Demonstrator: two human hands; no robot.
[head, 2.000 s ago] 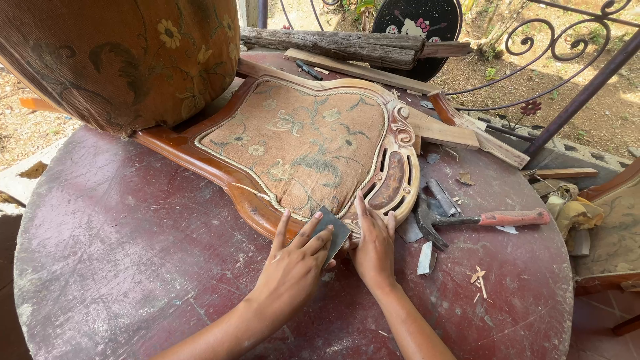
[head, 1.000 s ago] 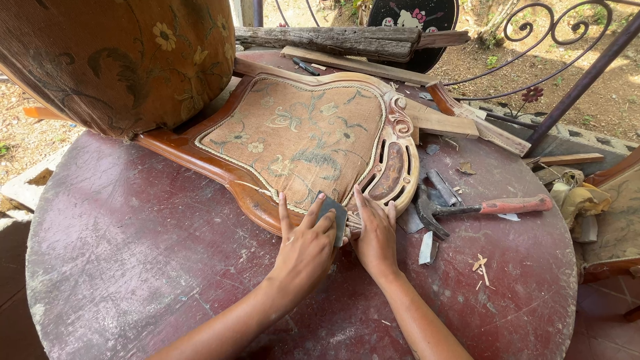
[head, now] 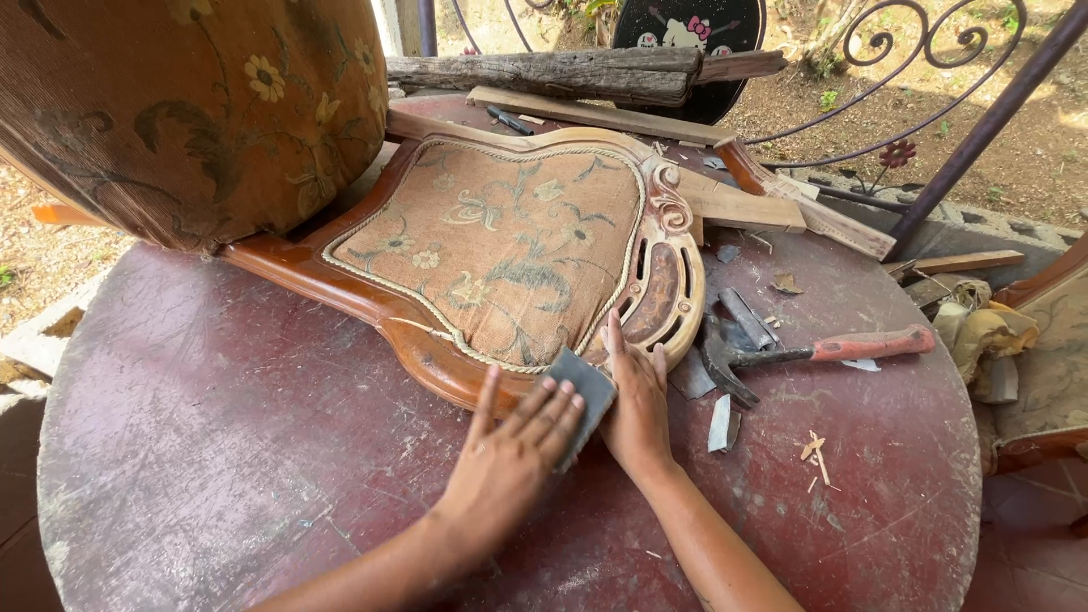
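Note:
An upholstered chair lies on its back on a round red table, its wooden backrest frame (head: 442, 370) toward me. The backrest's floral fabric panel (head: 501, 246) is edged with cord. My left hand (head: 518, 442) presses a grey sheet of sandpaper (head: 582, 395) against the frame's near corner, fingers spread over it. My right hand (head: 636, 391) rests on the frame beside the sandpaper, near the carved, pierced top rail (head: 671, 289), whose wood looks pale and bare. The lower side of the frame is glossy brown. My right palm hides part of the corner.
A claw hammer (head: 871, 342) lies right of the frame, by a short metal tube (head: 748, 319), sandpaper scraps (head: 723, 425) and wood chips (head: 818, 459). Wooden boards (head: 739, 204) and a weathered beam (head: 552, 75) lie behind. The chair's bulging seat (head: 204, 110) stands at the left.
My left hand and the sandpaper have shifted a little along the frame's corner. My right hand stays on the frame beside them.

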